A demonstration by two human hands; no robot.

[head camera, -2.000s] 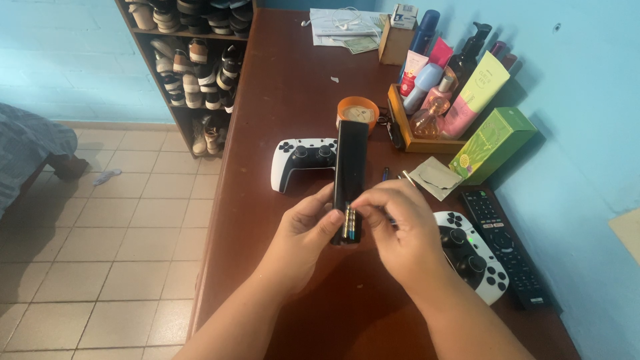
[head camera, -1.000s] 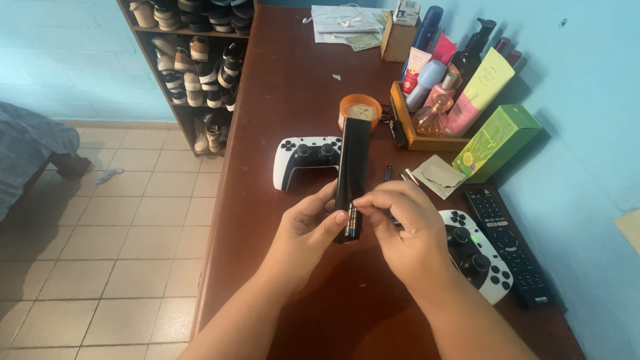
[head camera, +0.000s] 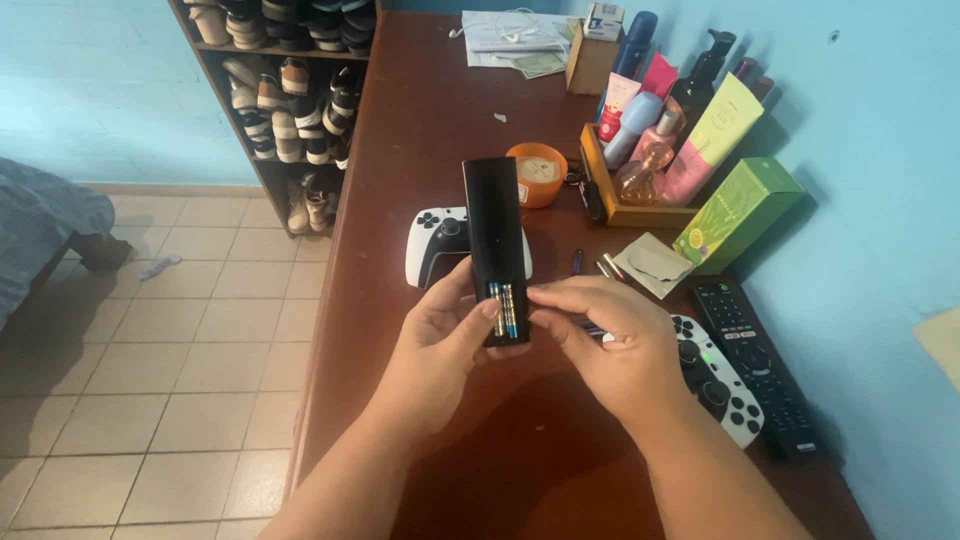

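Observation:
My left hand (head camera: 442, 337) holds a black remote control (head camera: 493, 225) upright, its back with the uncovered battery compartment facing me. Two AA-type batteries (head camera: 503, 309) lie side by side in the compartment, and my left thumb rests on the left one. My right hand (head camera: 607, 330) is at the remote's right edge, thumb and forefinger a little apart with nothing seen between them; whether the fingertips touch the edge is unclear. Behind the remote lies a white and black game controller (head camera: 421, 244), partly covered. More loose batteries (head camera: 577, 262) lie beyond my right hand.
A second game controller (head camera: 739, 409) and another black remote (head camera: 750, 360) lie at the right. Farther back are an orange candle cup (head camera: 551, 196), a wooden tray (head camera: 649, 217) of bottles and tubes, a green box (head camera: 739, 214) and papers (head camera: 487, 45). A shoe rack (head camera: 281, 52) stands beyond the desk's left edge.
The remote's back has turned to face me more, so both batteries show. My right fingers, over the battery compartment before, have moved off to its right edge.

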